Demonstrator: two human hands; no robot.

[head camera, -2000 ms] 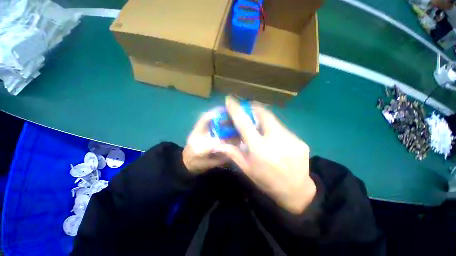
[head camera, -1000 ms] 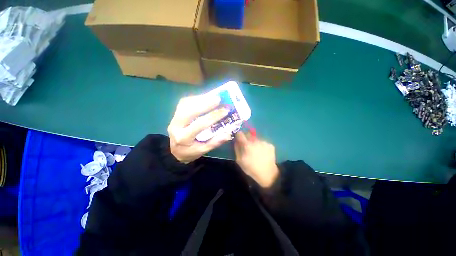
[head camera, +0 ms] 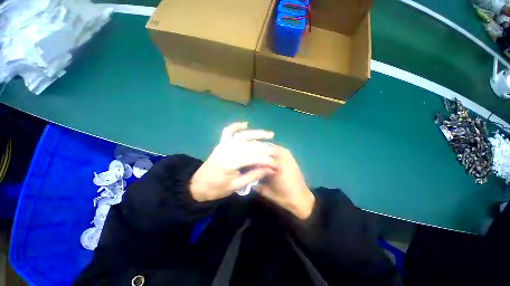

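My left hand and my right hand are together in front of my chest, over the near edge of the green bench, both bright with glare. A small part of a white housing shows below my left hand's fingers; the rest of it is hidden between the hands. The fingers of my left hand lie over those of my right hand. Whether a battery pack is in the housing cannot be seen.
An open carton with blue battery packs stands beside a closed carton. White bags lie left, metal parts and white parts right. White discs lie in a blue bin.
The white housing faced up in my left hand, with a blue pack in it and a red lead near my right hand. Now both hands have closed together over it. The view has shifted.
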